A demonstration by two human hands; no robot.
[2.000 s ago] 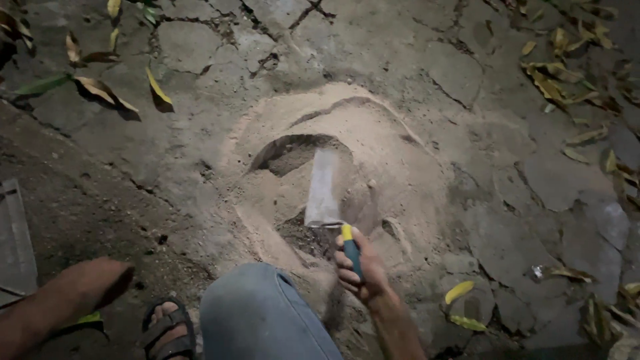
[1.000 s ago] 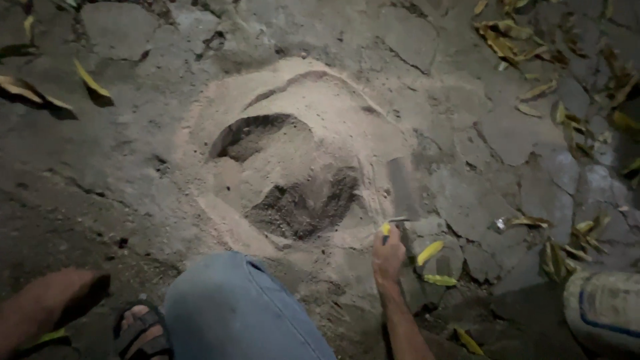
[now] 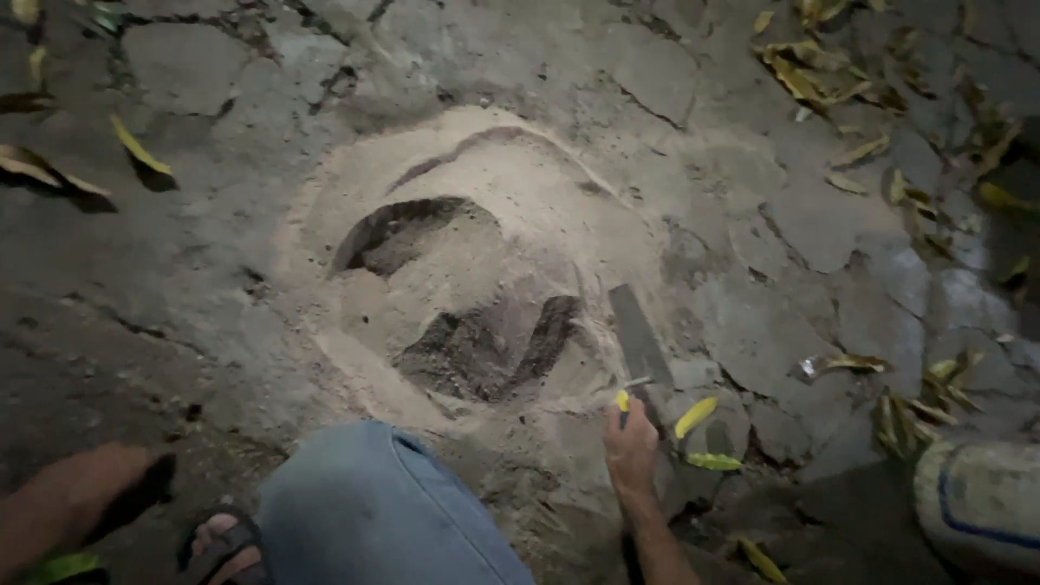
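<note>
My right hand (image 3: 631, 443) grips the yellow and dark handle of a trowel (image 3: 640, 333), right of the lower centre. Its flat metal blade lies along the right edge of a pile of dry mortar powder or sand (image 3: 536, 211), pointing away from me. The pile has a curved hollow at its upper left and a deeper, darker hollow near its lower middle. At the lower left is my left hand (image 3: 130, 467), blurred and partly in dark shadow; its fingers cannot be made out, and nothing is plainly seen in it.
Cracked stone paving (image 3: 821, 284) surrounds the pile. Dry leaves (image 3: 812, 73) lie at the upper right, with a yellow leaf (image 3: 695, 417) beside my right hand. A pale rounded container or sack (image 3: 983, 504) stands at the lower right. My jeans-clad knee (image 3: 366, 504) and sandalled foot (image 3: 223, 544) are near the pile.
The trowel has moved from over the hollows in the middle of the pile to its right edge, still in my right hand. My left hand stays at the lower left.
</note>
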